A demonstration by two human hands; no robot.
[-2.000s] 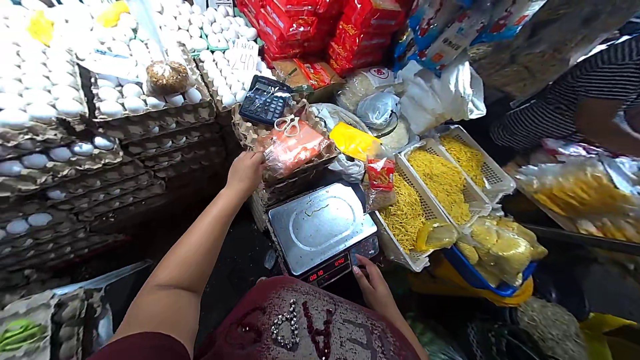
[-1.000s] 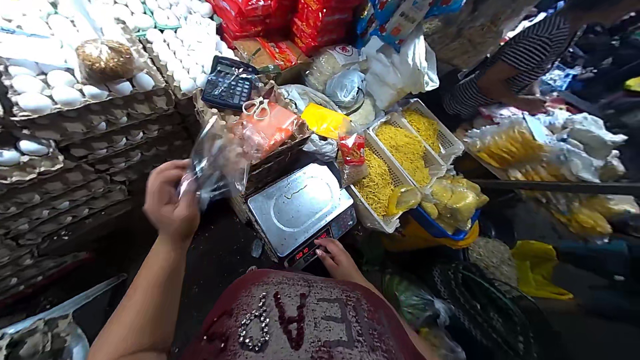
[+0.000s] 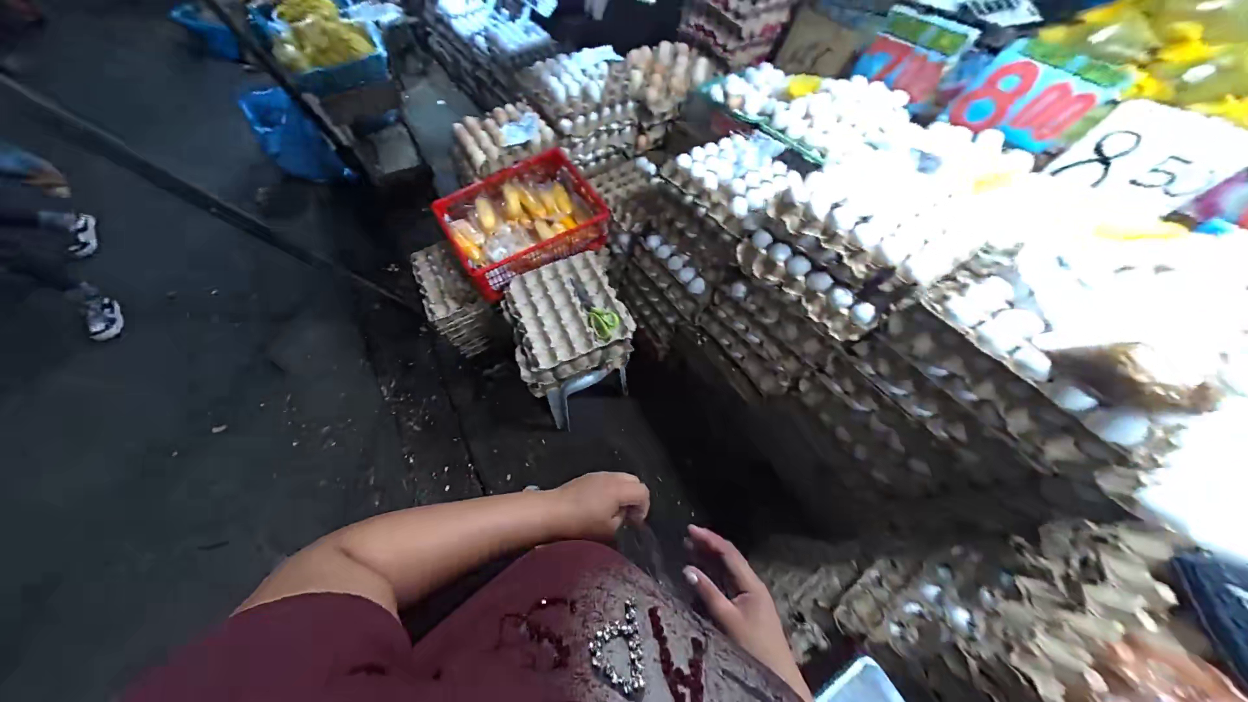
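Note:
My left hand (image 3: 606, 504) is closed in front of my body, with a clear plastic bag (image 3: 642, 548) hanging from it, blurred and see-through. To its right is my right hand (image 3: 733, 595), its fingers apart and nothing held in them, close to the bag. Beyond both hands, a stack of empty egg trays (image 3: 556, 310) rests on a stool, with a green bundle (image 3: 604, 323) on top. A corner of the scale's metal plate (image 3: 862, 682) shows at the bottom edge.
Behind the stack is a red basket (image 3: 522, 261) with bagged yellow goods. Stacked trays of white eggs (image 3: 799, 263) fill the right side. Wet dark floor (image 3: 292, 409) lies to the left, where a person's legs and shoes (image 3: 97, 314) show. A pole (image 3: 210, 200) crosses the upper left.
The view has swung far to the left. My right hand has left the scale and is now near my left hand, which still holds the clear bag.

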